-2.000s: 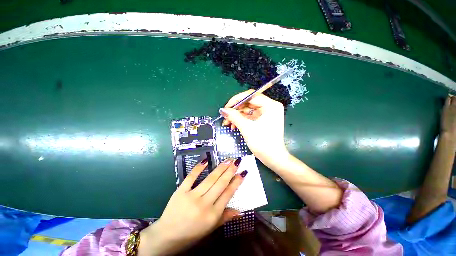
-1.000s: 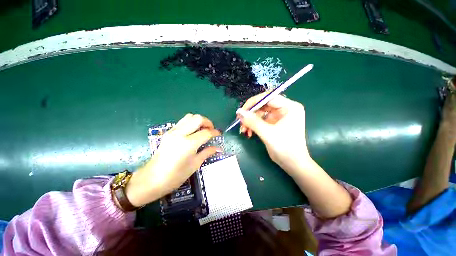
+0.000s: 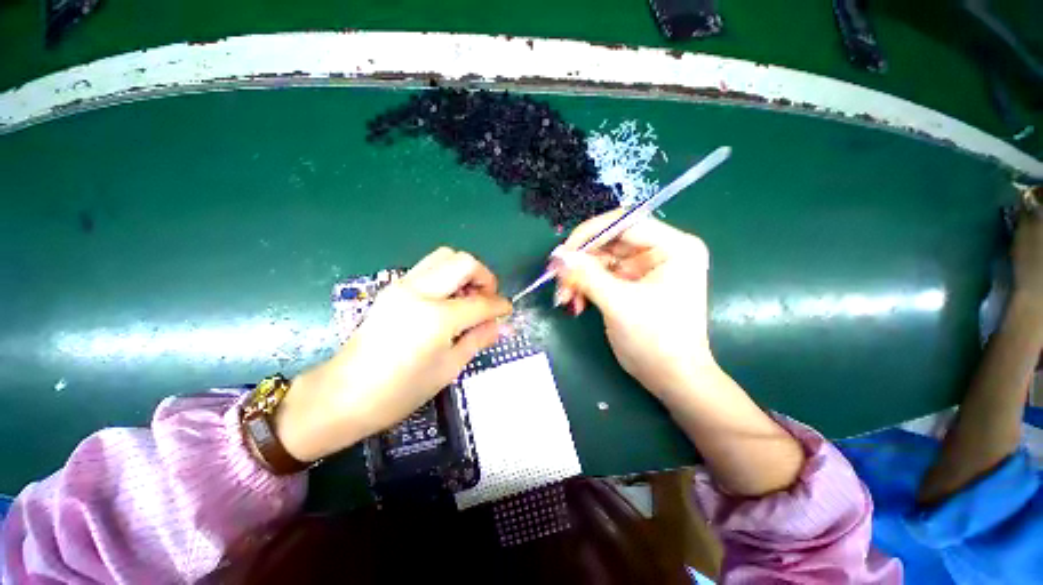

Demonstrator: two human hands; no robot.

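My right hand holds the silver-white tweezers like a pen, tips pointing down-left at my left fingertips. My left hand is over the phone assembly, thumb and finger close together at the tweezer tips; whether a tiny piece is between them cannot be told. The phone assembly shows its black battery below my hand and part of the mainboard above it; its middle is hidden. A white sheet lies right of the phone over the dotted sticker sheet.
A heap of black scraps lies beyond my hands, touching white scraps at its right. A worn white rail runs behind. Dark phones lie on the green surface past it. Another person's arm is at the right.
My left hand has moved from the battery and white sheet up to the tweezer tips. The phone and white sheet show lower and further left. My right hand still holds the tweezers.
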